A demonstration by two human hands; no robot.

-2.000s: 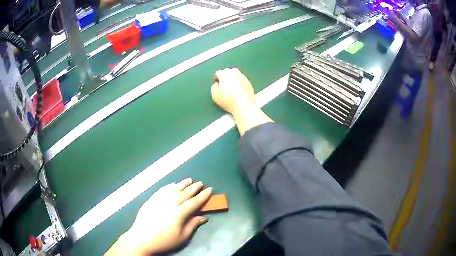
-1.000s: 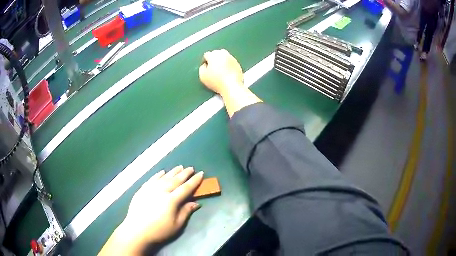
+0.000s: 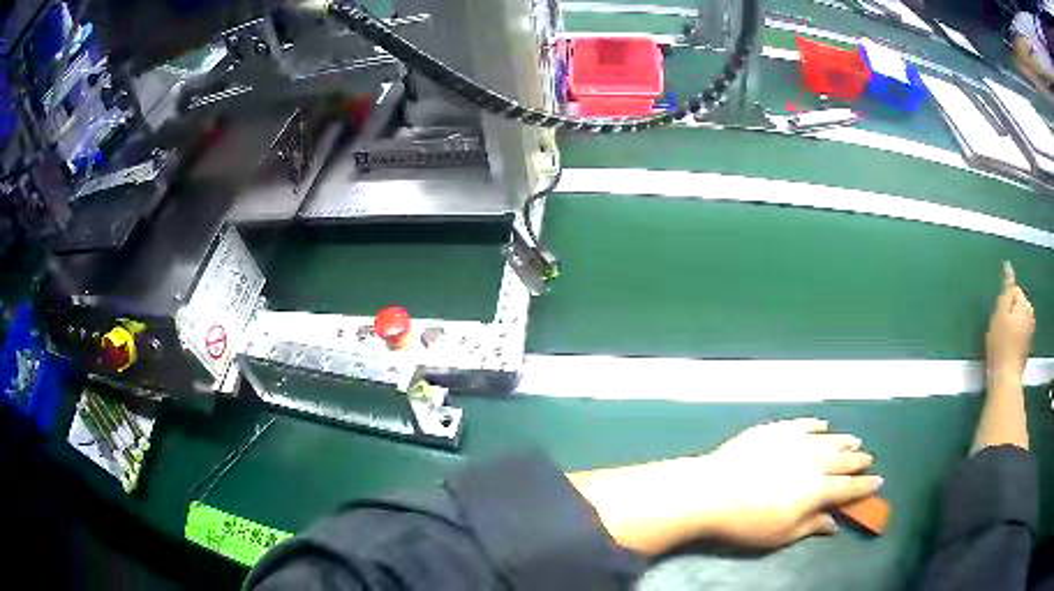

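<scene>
An orange-brown block [image 3: 866, 513] lies on the green bench top [image 3: 693, 289] at the lower right. My left hand [image 3: 769, 483] rests palm down over it, fingers on top and thumb at its near side; only the block's right end shows. My right hand [image 3: 1009, 333] is small near the right edge, above the bench by a white strip. One finger or the thumb points up and the other fingers look curled. The inside of this hand is hidden and no item shows in it.
A machine with a metal frame [image 3: 335, 364], red button [image 3: 392, 324] and red-yellow emergency stop [image 3: 119, 345] stands left. A black ribbed hose [image 3: 462, 95] hangs across the top. Red bins [image 3: 615, 72] and a blue bin [image 3: 890, 76] stand behind. A green label [image 3: 231, 533] lies lower left.
The view has swung left: the machine now fills the left side and the stack of slides is out of view. My left hand still covers the block. My right hand shows a raised digit.
</scene>
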